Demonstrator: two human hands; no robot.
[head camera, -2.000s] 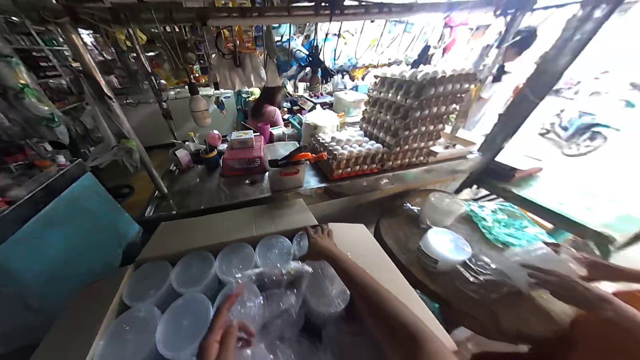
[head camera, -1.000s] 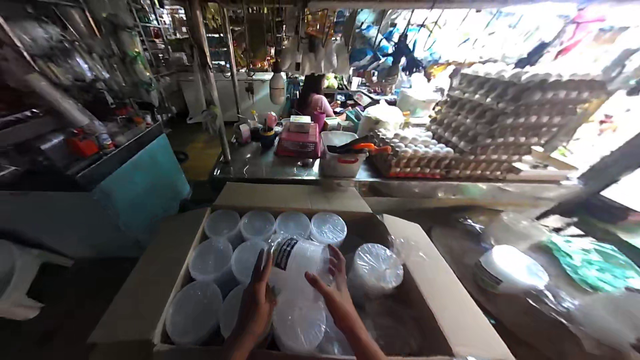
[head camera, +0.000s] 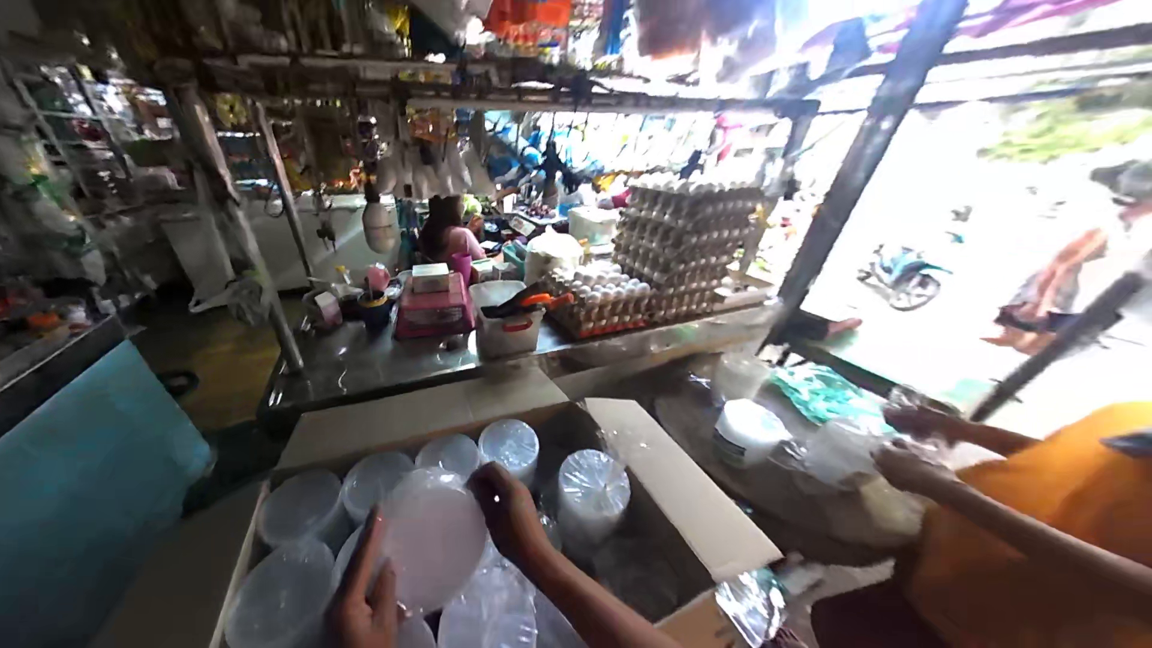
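Observation:
My left hand and my right hand hold a round, translucent plastic container between them, its round end facing me. The left fingers lie along its left side and the right fingers touch its upper right edge. Below it, an open cardboard box holds several wrapped clear plastic containers, among them one standing apart on the right. Plastic wrap lies over some in the front.
A person in orange handles clear plastic over a round table with a white tub. Behind the box, a metal counter bears stacked egg trays, a white bin and a pink container.
A second ago the held container lay lower, side-on with a dark label showing; now its round end faces me. The view has swung right, showing more of the person in orange.

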